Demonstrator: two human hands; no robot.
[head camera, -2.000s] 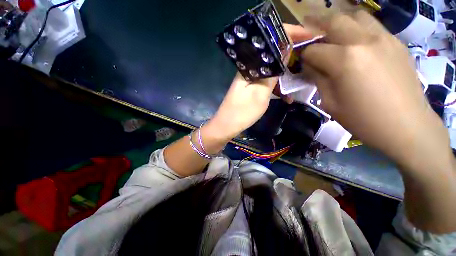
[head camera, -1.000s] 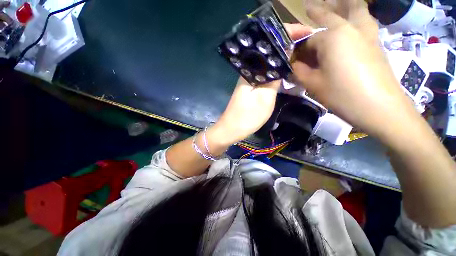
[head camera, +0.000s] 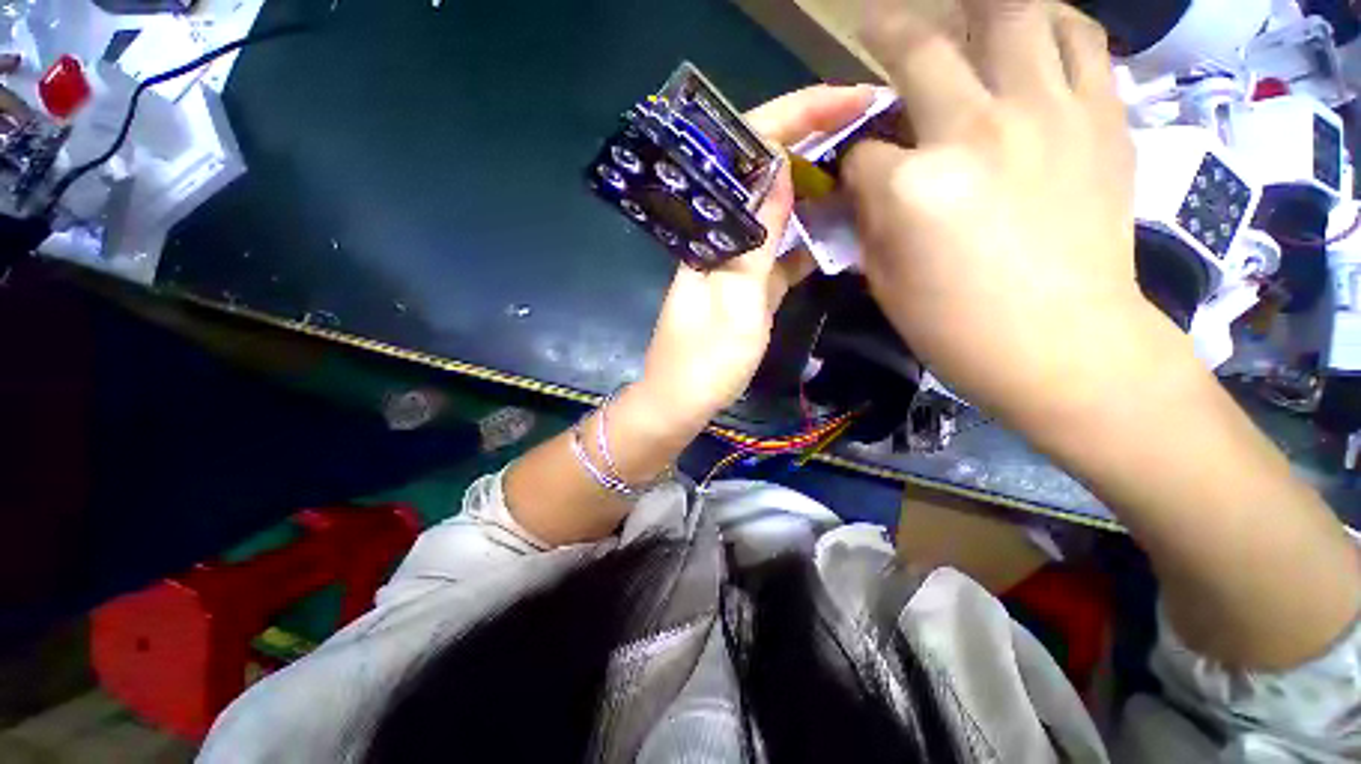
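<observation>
My left hand holds a white housing piece, its thumb and fingers around it. A black LED lens module with several round clear lenses hangs at the wrist side of this hand, its circuit boards showing behind. A yellow strip runs between module and housing. My right hand is at the housing's right side, fingers blurred and partly raised; whether it grips anything is hidden. A dark camera part lies below the hands, with multicoloured tail wires hanging towards me.
Part-built white cameras crowd the right side of the green bench. White parts, a red piece and a black cable lie at upper left. A cardboard edge is at the top. Red stools stand below.
The module and my left hand have shifted left and slightly down, and the module has tilted. My right hand has moved a little left. The yellow strip shows more clearly.
</observation>
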